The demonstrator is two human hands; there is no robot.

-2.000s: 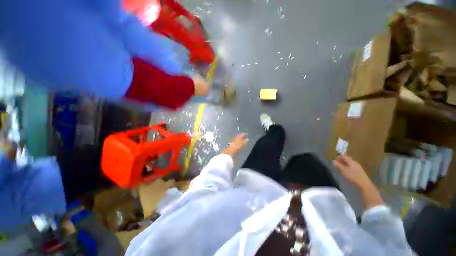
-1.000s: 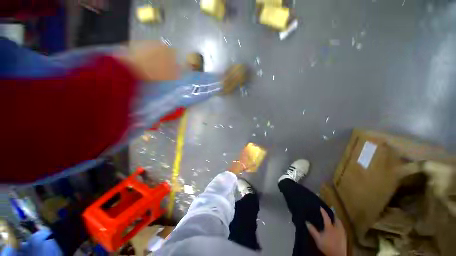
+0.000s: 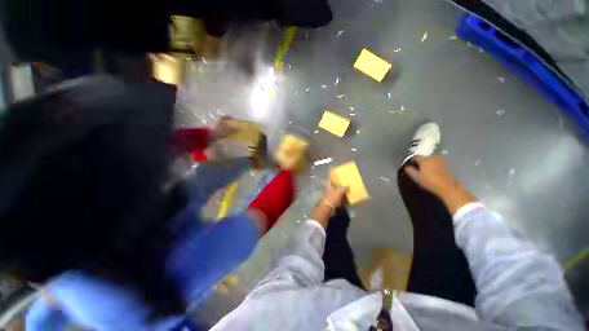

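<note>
My left hand (image 3: 331, 197) holds a flat yellow block (image 3: 351, 183) by its left edge, above the floor. My right hand (image 3: 431, 173) is in front of my right leg near the white shoe, with nothing visible in it; its fingers are partly hidden and I cannot tell how they are bent. Two more yellow blocks lie on the grey floor ahead, one nearer (image 3: 334, 123) and one farther (image 3: 372, 65).
A person in blue with red sleeves (image 3: 274, 198) bends down close on my left, hands blurred at a yellow block (image 3: 292, 152). A blue edge (image 3: 516, 61) curves at the upper right. White scraps litter the grey floor (image 3: 452, 97).
I have moved forward, so the red stool and brown cartons have left the view. The other person's hands are now low near the floor. My left hand still holds a yellow block.
</note>
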